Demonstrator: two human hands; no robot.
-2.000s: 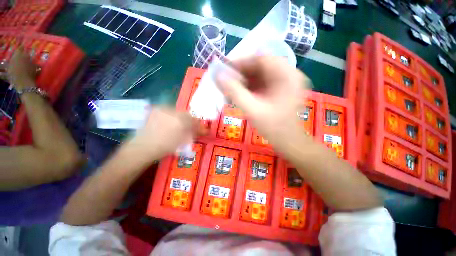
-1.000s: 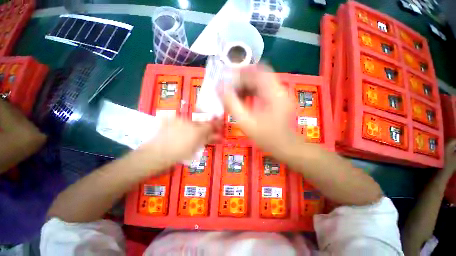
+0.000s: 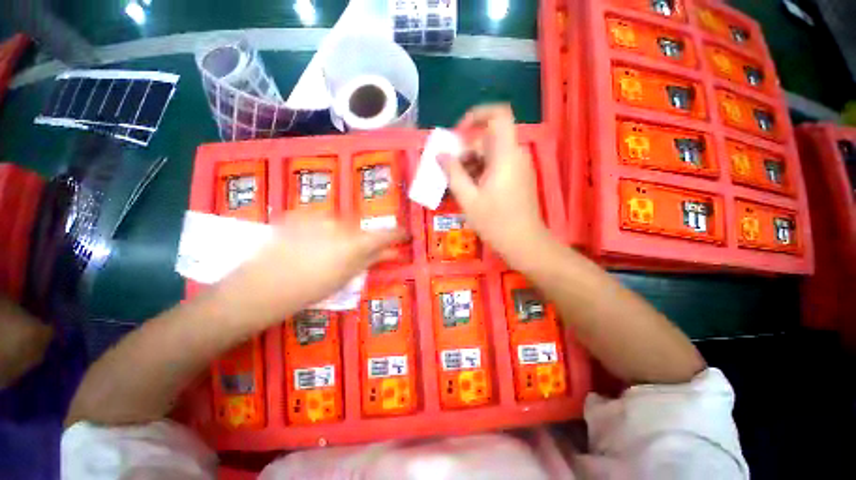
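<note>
The red-pink foam tray [image 3: 375,439] lies in front of me with orange phone bodies [image 3: 388,342] in two rows, several with a white label. My left hand [image 3: 324,253] is over the tray's left middle, on a white label strip [image 3: 221,246] that sticks out on both sides of it. My right hand [image 3: 493,173] is over the tray's upper right and holds a small white piece of paper [image 3: 432,171] between thumb and fingers. The label roll [image 3: 368,101] stands behind the tray's back edge.
Stacked foam trays [image 3: 587,141] with orange phones stand at the right. A coiled clear strip [image 3: 235,89], a dark film sheet [image 3: 111,105] and shiny loose film [image 3: 89,211] lie at the left. Part of another person's arm [image 3: 21,342] is at the left edge.
The view has shifted, so the tray and rolls appear further left. The white piece in my right hand has come away from the label roll's tail. My left hand still has the strip.
</note>
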